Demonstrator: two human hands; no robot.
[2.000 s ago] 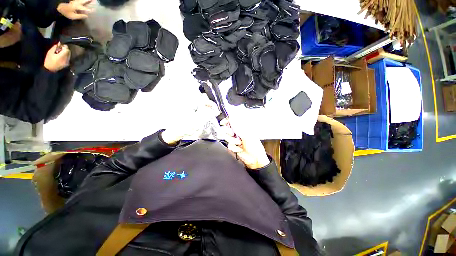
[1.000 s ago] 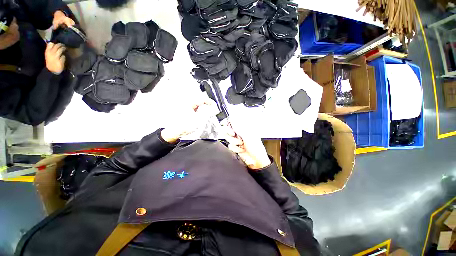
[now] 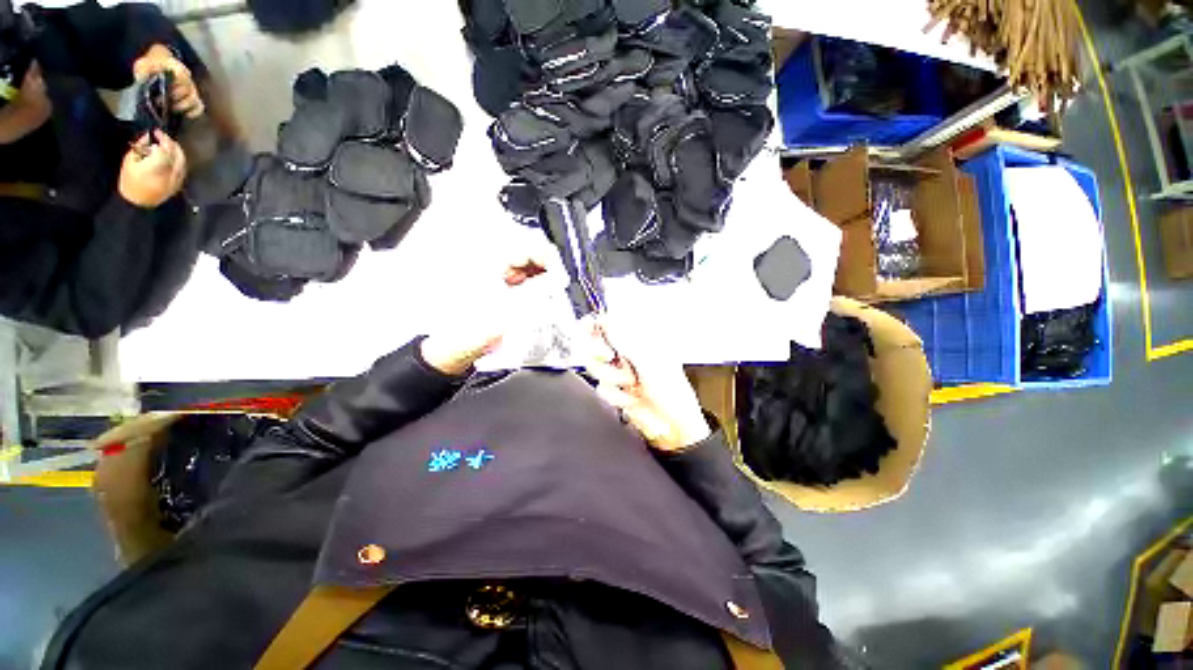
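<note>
A narrow black piece with pale edge lines (image 3: 576,262) stands out from between my hands toward the main pile of black pouches (image 3: 628,118). Its near end meets the fingertips of my right hand (image 3: 639,382), whose fingers are curled around a small reddish item, possibly snips. My left hand (image 3: 491,338) is at the table's near edge, washed out against the white sheet. Its fingertips show left of the black piece, and its grip cannot be made out. A crumpled pale, shiny patch (image 3: 552,343) lies between the hands.
A flatter pouch pile (image 3: 327,183) is at left, beside a coworker holding a black piece (image 3: 155,102). One dark rounded square (image 3: 784,268) lies at right. Cartons of black pieces (image 3: 909,445) (image 3: 124,478) stand below the table. An open carton (image 3: 857,216) and blue crates (image 3: 962,343) are at right.
The black piece between my hands now looks wider and straighter, with pale lines showing. My left fingertips show more apart from it. The coworker's hands have moved around their black piece.
</note>
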